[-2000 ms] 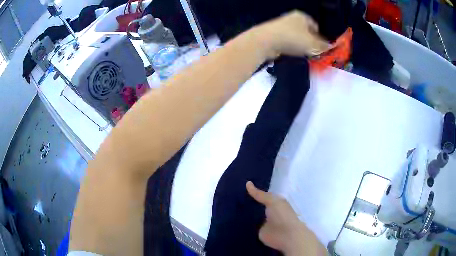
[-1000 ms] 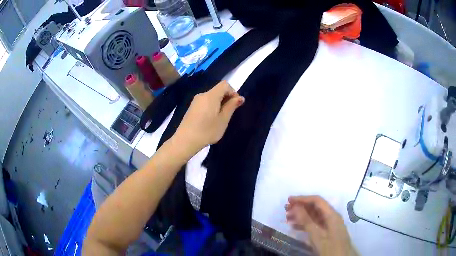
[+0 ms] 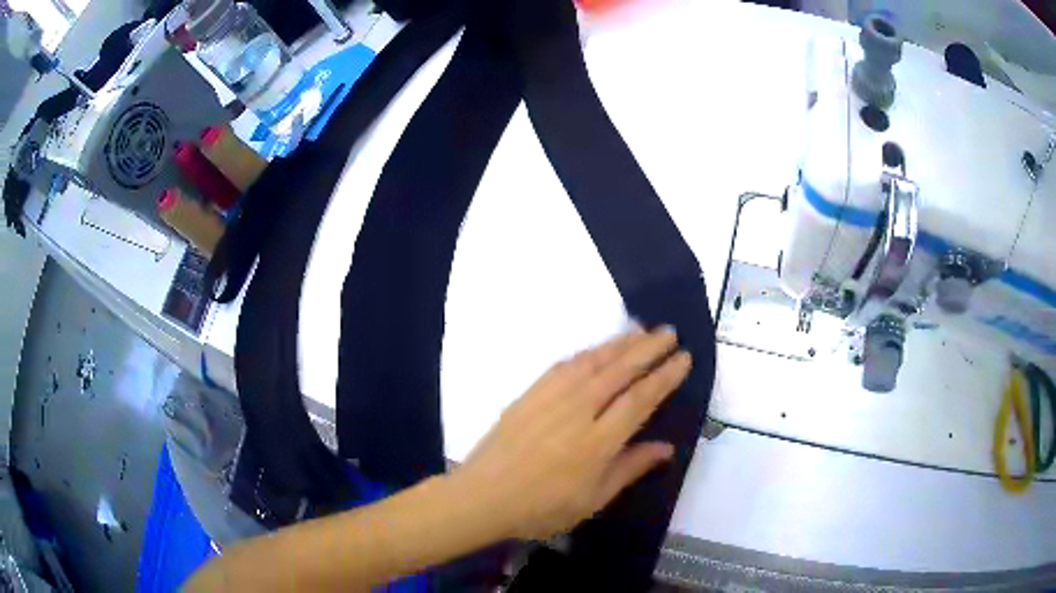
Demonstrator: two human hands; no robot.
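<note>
A long black fabric strip (image 3: 649, 249) runs from the top centre down beside the sewing machine and past the table's front edge. My left hand (image 3: 579, 423) lies on its lower part, fingers extended and thumb apart, pressing from above and not closed on it. A second black strip (image 3: 394, 266) lies left of it, and a narrower black length (image 3: 269, 336) lies further left. The strips meet or overlap near the top. My right hand is not in view. The white machine head (image 3: 828, 220) stands right of the strip; its needle area is too blurred to read.
Yellow and green snips (image 3: 1014, 434) lie right of the machine. Thread cones (image 3: 206, 174), a clear container (image 3: 243, 52) and a blue sheet (image 3: 330, 90) are at the upper left. Another machine (image 3: 137, 139) stands beyond. A ruled tape runs along the front edge, with a blue crate (image 3: 174, 521) below.
The view has shifted right towards the machine. One black strip now lies separately at the right, beside the machine, with my left hand on it. My right hand has left the picture.
</note>
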